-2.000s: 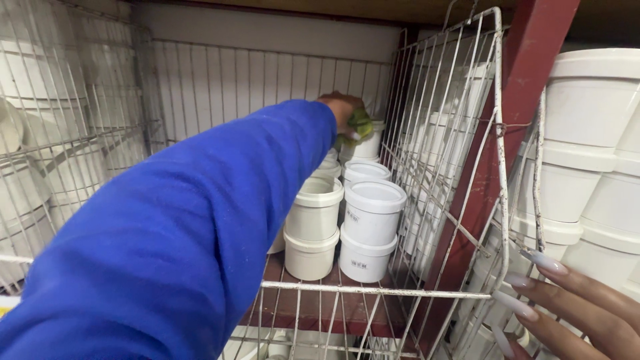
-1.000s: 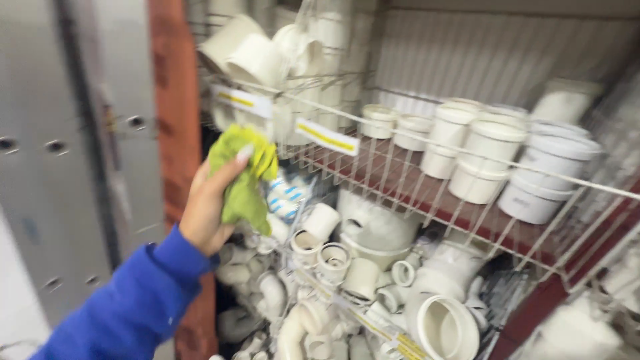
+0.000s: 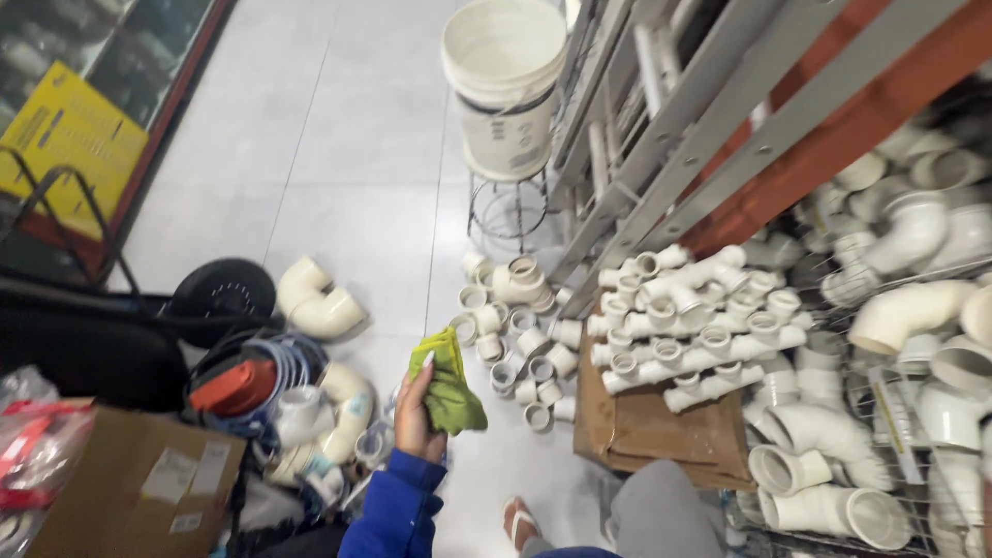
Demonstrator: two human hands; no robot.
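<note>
My left hand (image 3: 418, 411), with a blue sleeve at the wrist, is closed around a folded yellow-green cloth (image 3: 448, 384) at the lower middle of the view. Its thumb lies over the cloth, which sticks out above and to the right of the fingers. The hand is held in the air over the tiled floor. Below and beyond the cloth, white plastic pipe fittings (image 3: 535, 341) lie in a loose group on the floor. My right hand is out of view.
A cardboard box (image 3: 659, 434) bears white pipe manifolds (image 3: 705, 353). Aluminium ladders (image 3: 666, 132) lean beyond it, near a white bucket (image 3: 504, 93) on a wire stand. Wire racks of fittings (image 3: 922, 411) stand right. At left are another cardboard box (image 3: 132, 473) and coiled blue hose (image 3: 294, 372).
My left hand, with the cloth, has moved away from the wire shelf of white tubs. The view has turned down to the floor. My right hand, seen two seconds ago, has left the view.
</note>
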